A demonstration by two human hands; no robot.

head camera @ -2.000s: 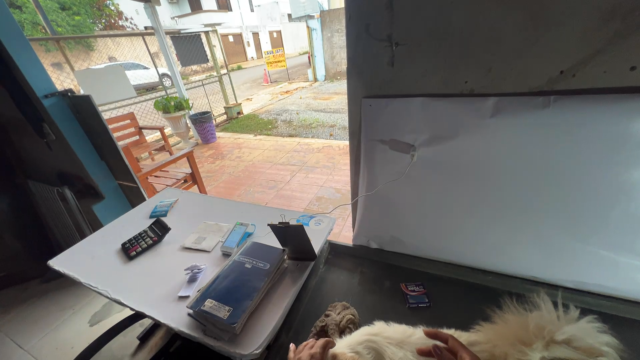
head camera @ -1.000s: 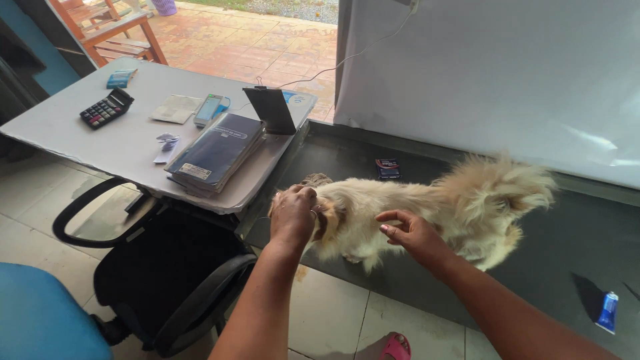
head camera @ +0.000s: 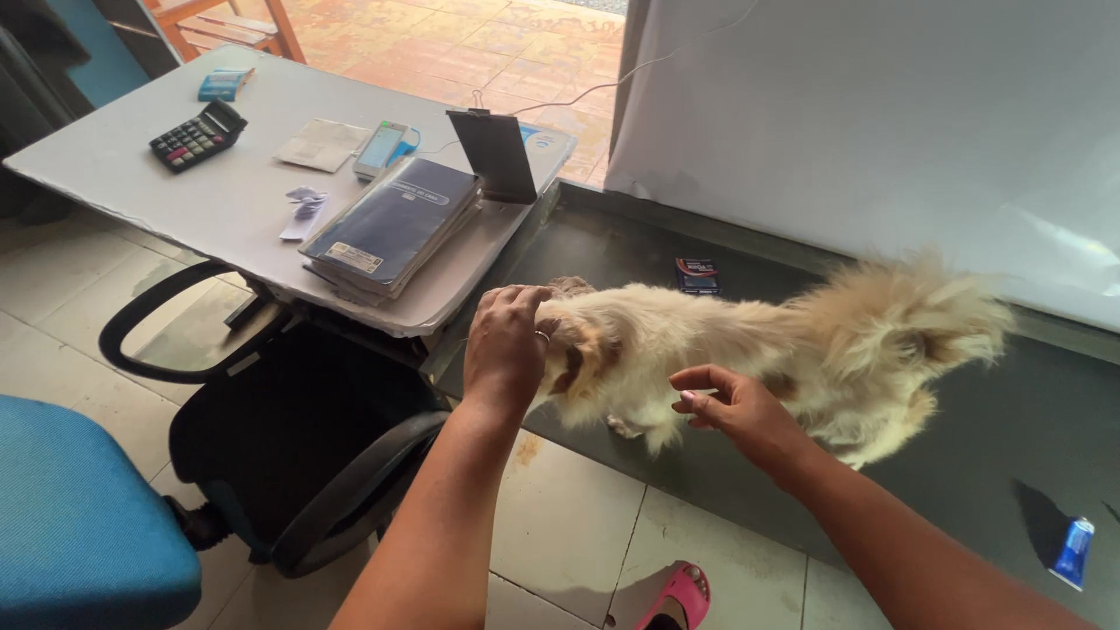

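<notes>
A cream, long-haired dog (head camera: 700, 337) stands on a dark grey tabletop (head camera: 980, 455), its bushy tail end to the right. My left hand (head camera: 507, 341) rests on the dog's head, fingers curved over it and hiding most of the face; a ring shows on one finger. Close to the dog's flank is my right hand (head camera: 731, 407), palm inward, its fingers bent and apart with nothing between them. Whether its fingertips touch the fur I cannot tell. Behind the dog lies a small dark packet (head camera: 697, 275). A blue tube (head camera: 1072, 553) lies at the far right.
On the white table (head camera: 254, 210) at left are blue books (head camera: 394, 219), a calculator (head camera: 198, 136), a card terminal (head camera: 381, 149), papers and a black clipboard (head camera: 494, 156). A black-armed chair (head camera: 297, 437) with a blue part (head camera: 79, 516) stands below. A white sheet (head camera: 875, 131) hangs behind the dog.
The view has swung down from the doorway since the first frame, bringing the whole dog and both forearms into sight. Over the last second both hands have stayed nearly where they were.
</notes>
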